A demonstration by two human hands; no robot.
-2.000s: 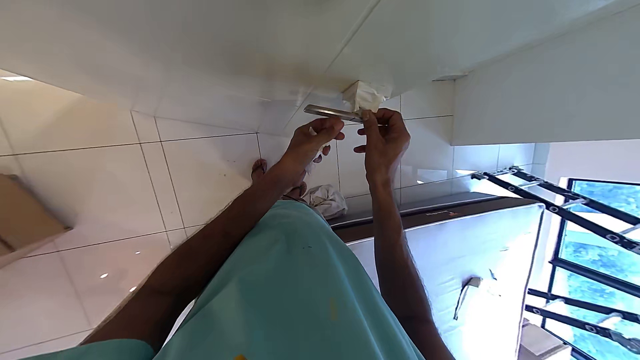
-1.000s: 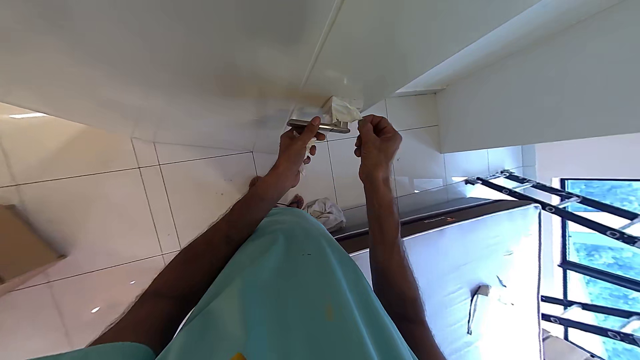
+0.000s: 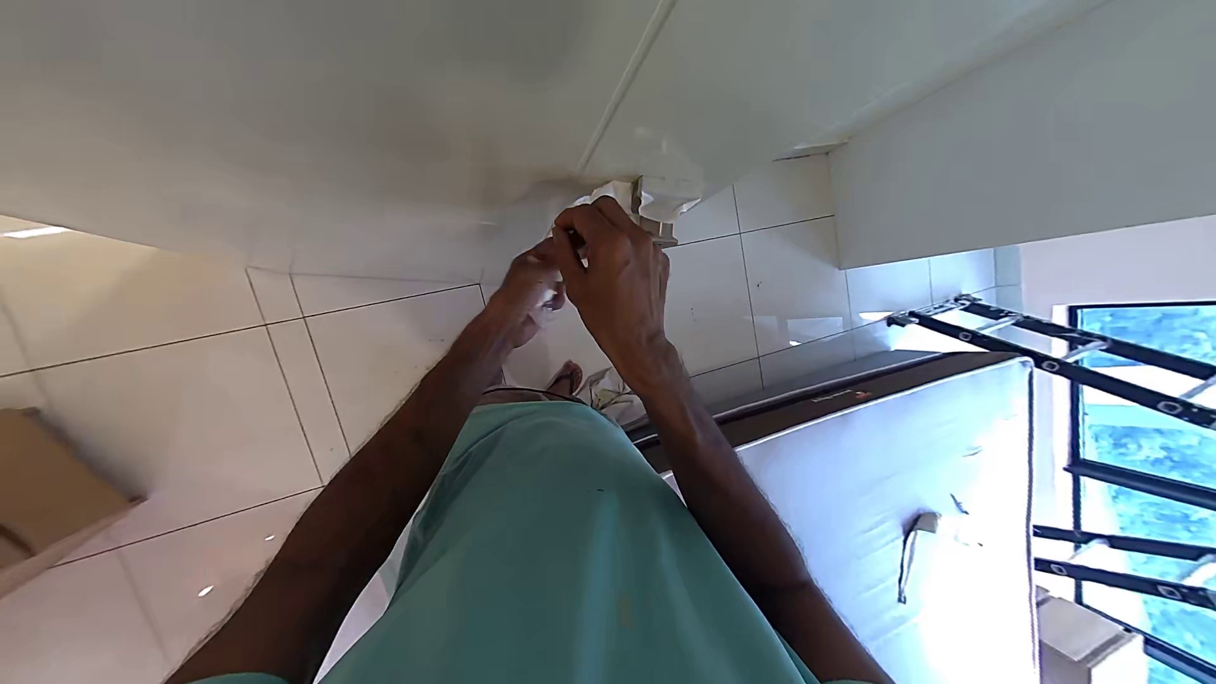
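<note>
My left hand (image 3: 534, 285) is at the lower edge of the glossy white panel (image 3: 456, 114), its fingers curled. Over and beside its fingertips is my right hand (image 3: 613, 275), thumb and fingers bent together as in a pinch. Crumpled white wrapping (image 3: 673, 201) lies just beyond the right knuckles, against the panel edge, and more of it shows above the right fingers. A narrow metal piece (image 3: 659, 231) sticks out beside the right hand, partly hidden by it. What each hand grips is hidden by the fingers.
Below is a tiled floor (image 3: 408, 351). A pale mattress-like slab (image 3: 855, 494) with a dark side is at the right, near a black ladder (image 3: 1064, 366) and a window. Cardboard boxes stand at far left (image 3: 57, 484) and lower right (image 3: 1092, 636). A whitish cloth-like bundle (image 3: 608, 394) lies near my feet.
My right hand has moved left across to my left hand. The metal piece, held in my left hand a second ago, now shows at the far side of my right hand.
</note>
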